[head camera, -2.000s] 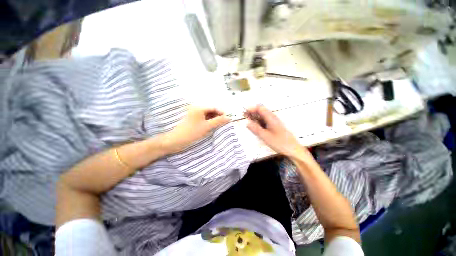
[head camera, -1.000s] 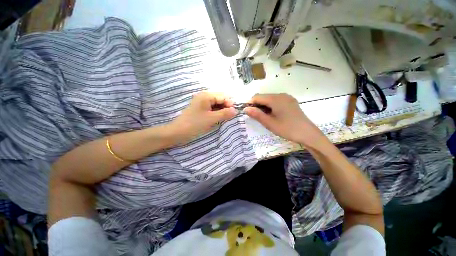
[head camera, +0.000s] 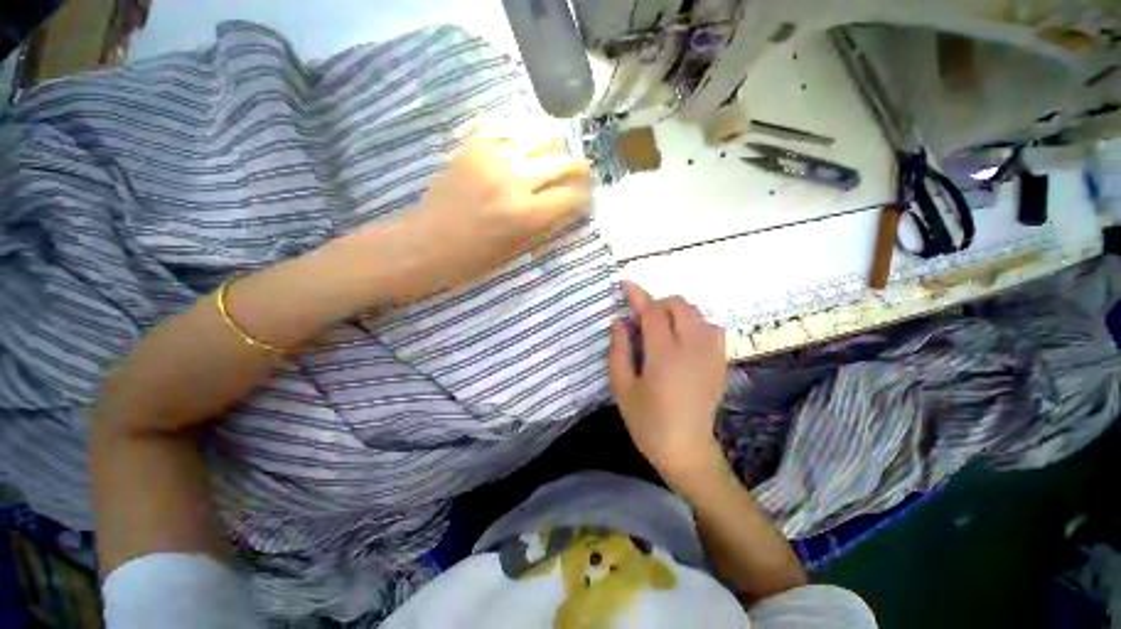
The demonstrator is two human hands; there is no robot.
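The striped garment piece [head camera: 467, 332] lies over the left of the table and hangs over its front edge. My left hand [head camera: 510, 197] rests on the cloth just left of the presser foot [head camera: 601, 145], fingers bent on its edge. My right hand [head camera: 668, 356] is at the cloth's right edge near the table front, thumb and fingers at the edge; the grip itself is partly hidden. Thread snips [head camera: 802, 165] lie on the bed of the sewing machine [head camera: 1020, 55], right of the brown block [head camera: 639, 149].
Black-handled shears [head camera: 934, 211], an orange-brown stick [head camera: 883, 246] and a small black object [head camera: 1033, 197] lie at the right. A thin dark rod [head camera: 789, 132] lies behind the snips. A numbered strip [head camera: 836, 295] runs along the front edge. Striped cloth [head camera: 885, 406] is heaped below.
The snips now lie on the machine bed. My hands have parted: the left moved up toward the presser foot, the right down the cloth's edge. The cloth lies flatter.
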